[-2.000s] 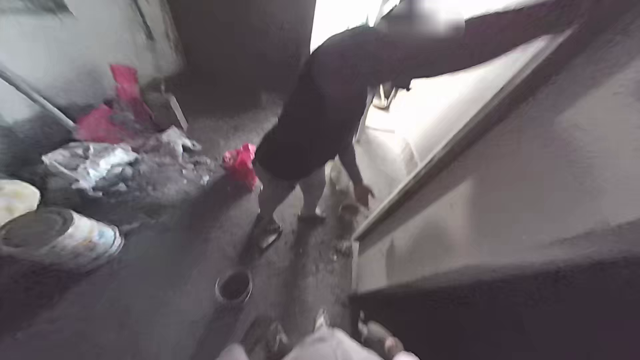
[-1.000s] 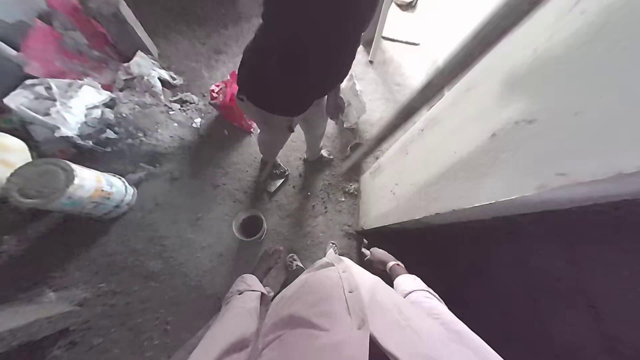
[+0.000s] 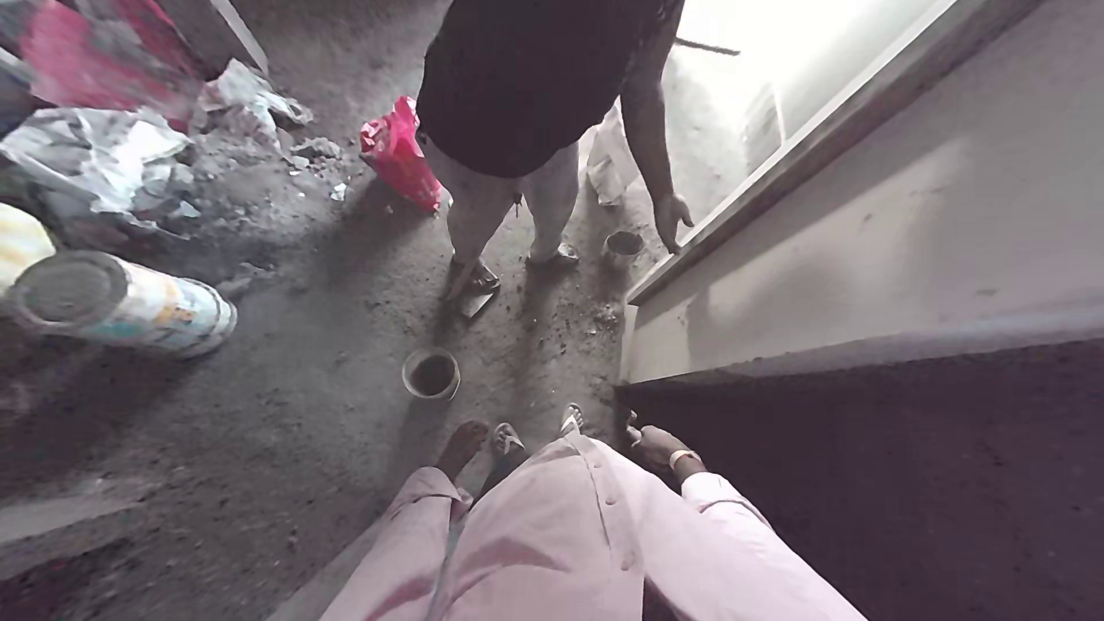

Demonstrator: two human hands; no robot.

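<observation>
My left hand (image 3: 463, 444) hangs beside my shirt front, above the dusty floor; whether it holds anything cannot be told. A small round tub (image 3: 431, 373) with dark contents stands on the floor just beyond it. On the other side, my right hand (image 3: 654, 444), with a band at the wrist, is curled around a small pale object (image 3: 634, 428) that I cannot identify. It is near the lower corner of a pale wall panel (image 3: 819, 259). My sandalled feet show between the hands.
Ahead stands a person in a dark top (image 3: 526, 86), one hand by the wall edge. Near that person are a red bag (image 3: 402, 155), a flat plate-like piece (image 3: 479, 299) and another small tub (image 3: 624, 244). At left lie a large bucket (image 3: 172, 310), white crumpled sheeting (image 3: 108, 155) and rubble.
The other person's outstretched arm has come down from the wall's upper part since the oldest frame. The view has tilted further down, bringing more of my shirt into sight.
</observation>
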